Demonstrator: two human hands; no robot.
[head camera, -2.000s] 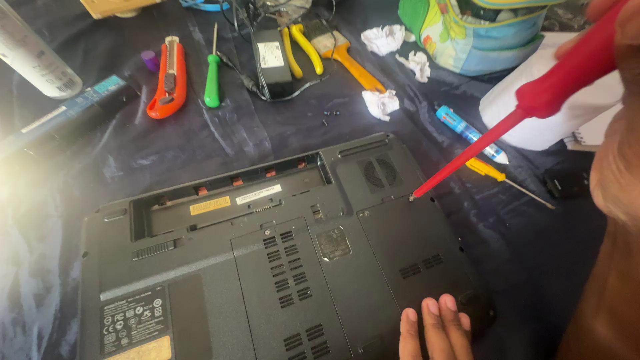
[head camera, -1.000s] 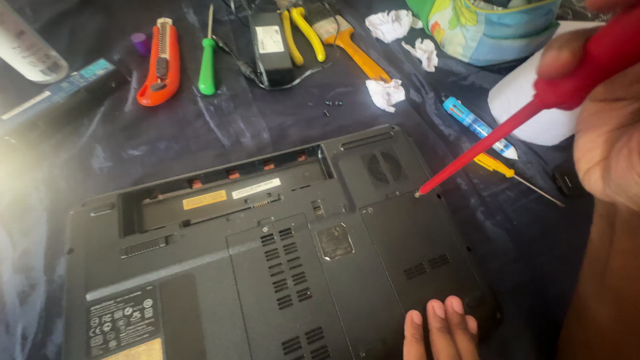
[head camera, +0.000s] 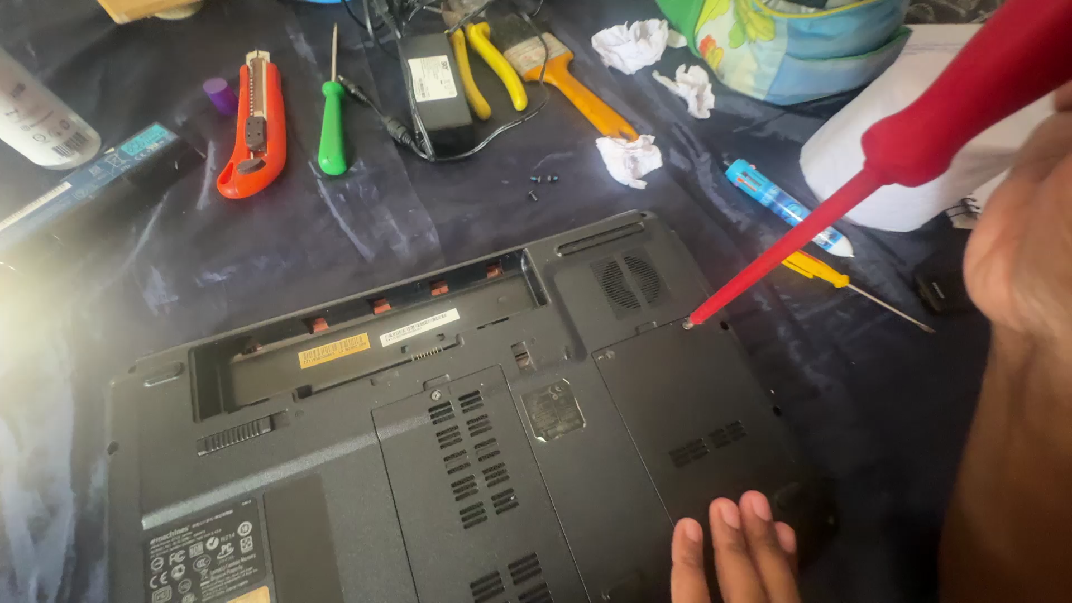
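Note:
A black laptop (head camera: 335, 502) lies bottom up, its long battery bay (head camera: 276, 368) uncovered. My right hand (head camera: 1022, 226), partly cut off by the right edge, holds a red screwdriver (head camera: 913, 142). The tip of its long red shaft meets a screw (head camera: 688, 324) at the upper edge of the right cover panel (head camera: 670, 385). Near the bottom, the fingers of my left hand (head camera: 741, 544) rest on the laptop's lower right part, slightly apart and holding nothing. Several small loose screws (head camera: 543, 178) lie on the dark cloth beyond the laptop.
Behind the laptop lie an orange utility knife (head camera: 255, 134), a green screwdriver (head camera: 332, 130), a power adapter (head camera: 440, 92), yellow-handled pliers (head camera: 494, 63), a paintbrush (head camera: 578, 84) and crumpled paper (head camera: 630, 159). At right are a pen (head camera: 783, 201), a yellow screwdriver (head camera: 816, 270) and a white roll (head camera: 879, 151).
My right hand and the red screwdriver have tilted somewhat, with the tip staying at the same screw. My left fingers stay on the laptop. The view has shifted slightly.

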